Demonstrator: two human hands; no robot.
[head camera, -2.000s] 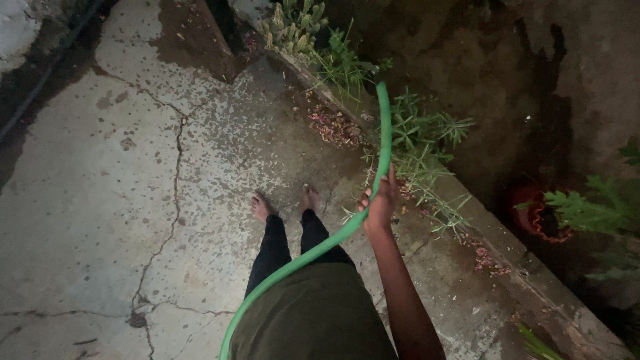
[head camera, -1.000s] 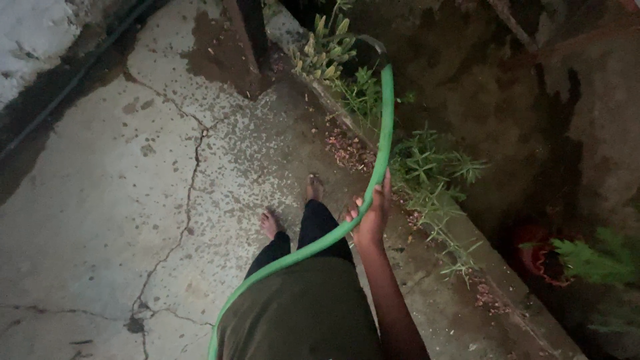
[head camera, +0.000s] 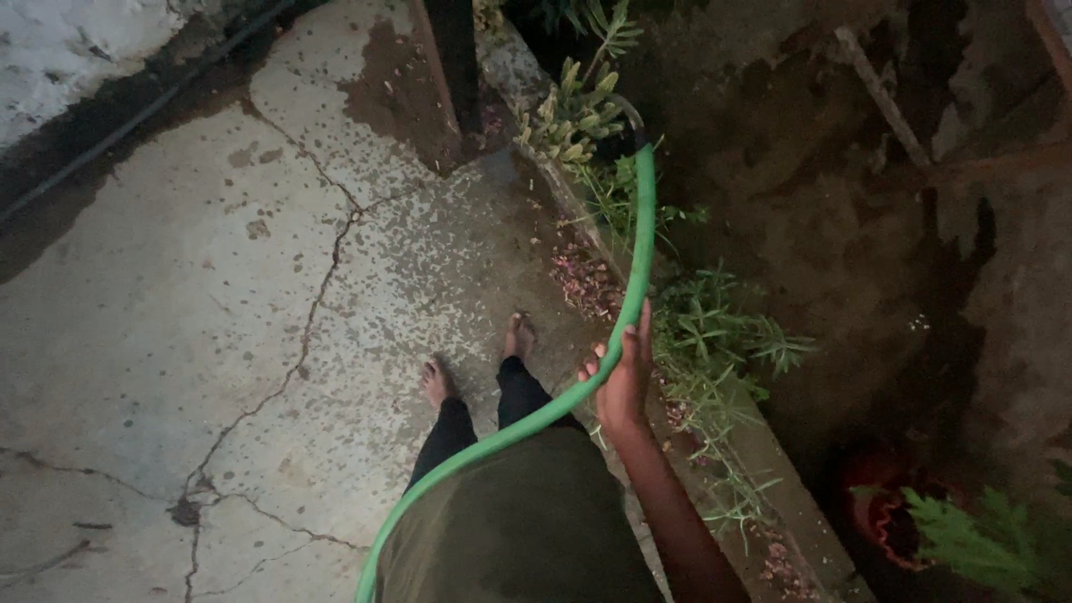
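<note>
My right hand (head camera: 624, 368) grips a green garden hose (head camera: 643, 218) just right of centre, thumb and fingers around it. From the hand the hose curves down across my front to the bottom edge. Its other end points up, beside a plant with pale green leaves (head camera: 578, 113), and a stream of water (head camera: 626, 107) seems to arc from it toward that plant. Feathery green plants (head camera: 708, 318) grow along the low concrete curb (head camera: 775, 452), right of my hand. My left hand is out of view.
Cracked concrete paving (head camera: 209, 301) spreads under my bare feet (head camera: 437, 383). A dark post (head camera: 448, 75) stands at the top. Fallen petals (head camera: 586, 280) lie along the curb. A reddish pot (head camera: 888, 511) stands at the lower right, and a dark pipe (head camera: 151, 109) runs at the upper left.
The hose end, which was by the feathery plants two seconds ago, is now beside the pale-leaved plant farther up. My right hand still holds the hose.
</note>
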